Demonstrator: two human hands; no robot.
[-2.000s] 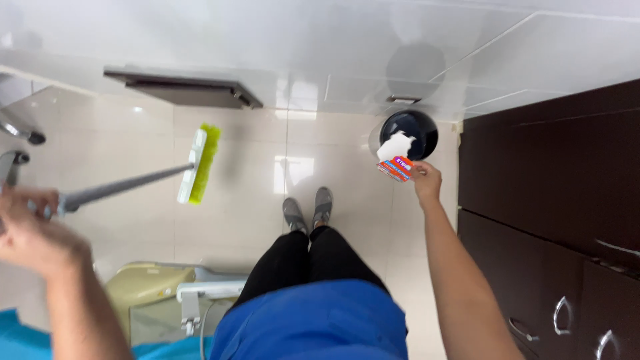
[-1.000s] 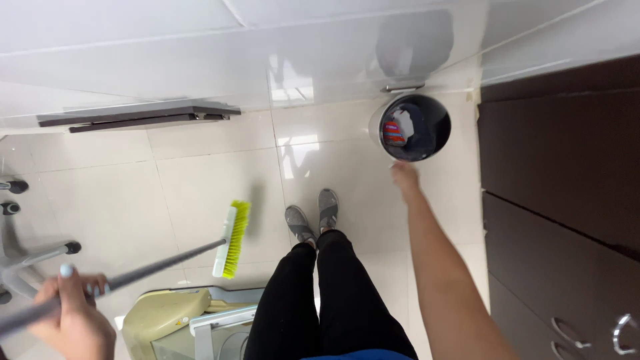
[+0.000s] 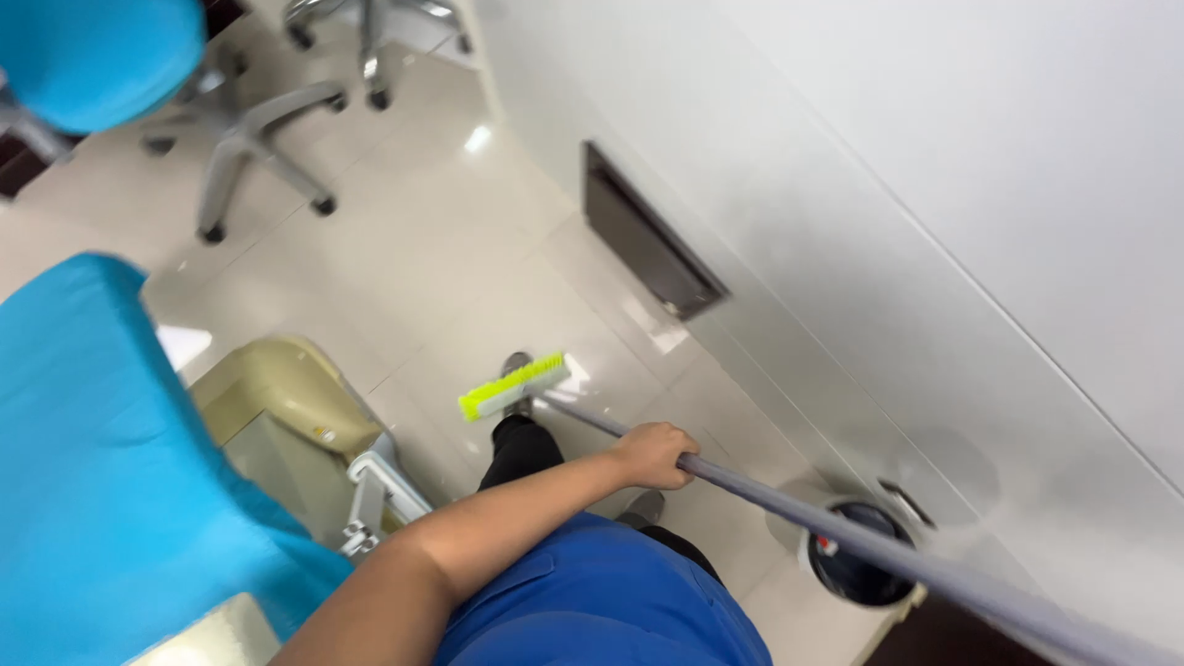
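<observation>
My left hand (image 3: 653, 455) is closed around the grey handle of a broom (image 3: 795, 511). The handle slants from the lower right corner down to the broom head (image 3: 513, 386), which has a white body and yellow-green bristles and is seen over my shoe, off to the left of the hand. My right hand is out of view. At the lower right, the handle passes across the view of a round trash bin (image 3: 860, 592) with a dark inside, where a small red and white piece shows.
A dental chair with blue covering (image 3: 102, 444) and a beige base (image 3: 296, 388) stands on the left. A blue wheeled stool (image 3: 111, 65) and another wheeled base (image 3: 372, 65) are at the upper left. A white wall (image 3: 906, 185) with a dark open panel (image 3: 647, 236) runs along the right.
The view has turned strongly. The red and white packet in my right hand went into the bin, and that hand has left the view. The broom head is now over my shoe.
</observation>
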